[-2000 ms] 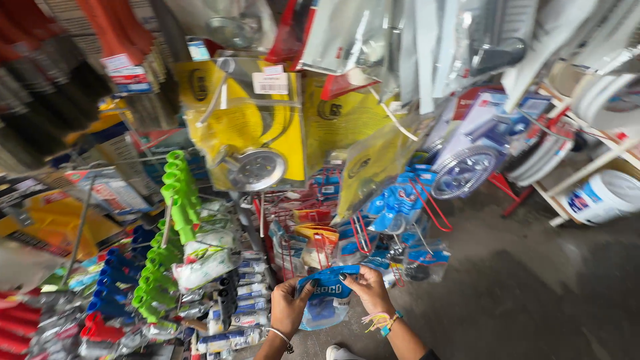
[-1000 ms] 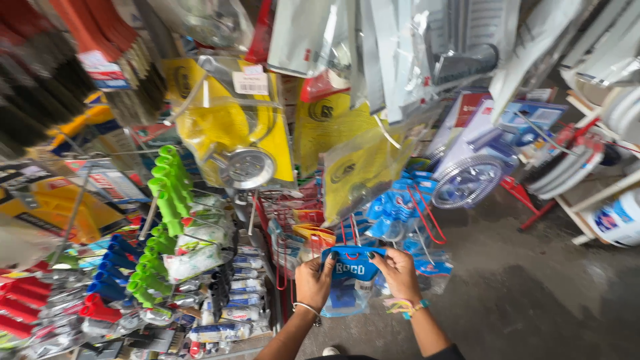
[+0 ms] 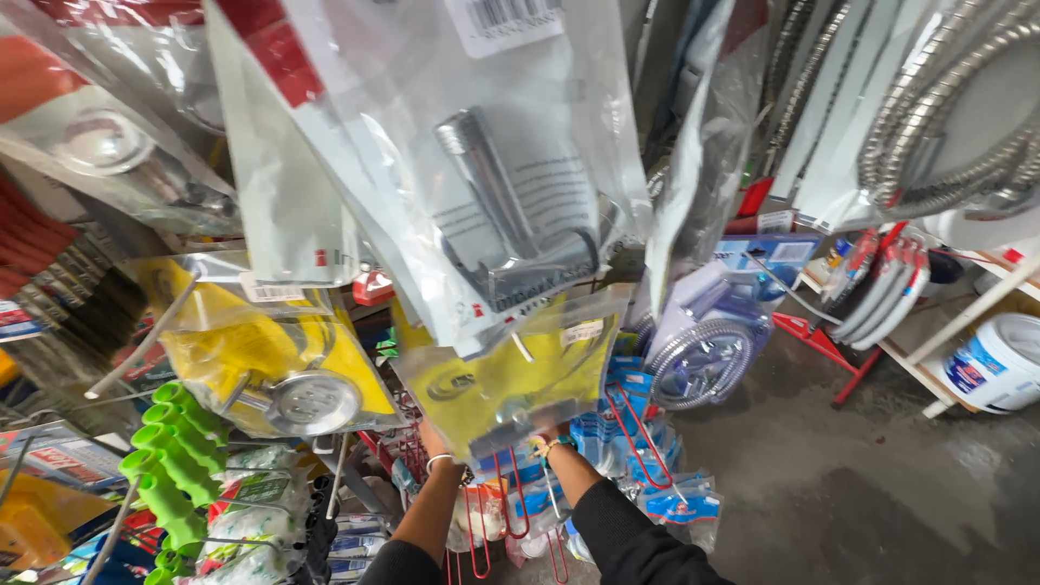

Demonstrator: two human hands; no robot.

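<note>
A hanging clear bag with a yellow card [image 3: 504,366] and a metal fitting covers most of both my hands. Only the wrist side of my left hand [image 3: 433,439] shows at the bag's left edge, above a bracelet. Of my right hand [image 3: 556,437], a small part is visible under the bag's lower right corner. Fingers and anything in them are hidden. Red wire display hooks [image 3: 512,504] are just below and between my forearms. Blue-topped packets [image 3: 609,431] hang to the right of my right hand.
Bagged chrome fittings [image 3: 487,187] hang close in front, above my hands. Green plastic handles [image 3: 175,463] and a bagged shower head [image 3: 313,402] are on the left. At right hang a coiled hose pack [image 3: 703,366] and, lower, a white bucket [image 3: 1003,357] on a shelf.
Both hands held a blue-topped packet in plain sight one second ago; now they have reached in behind the yellow-card bag. The view has moved nearer to the hanging bags.
</note>
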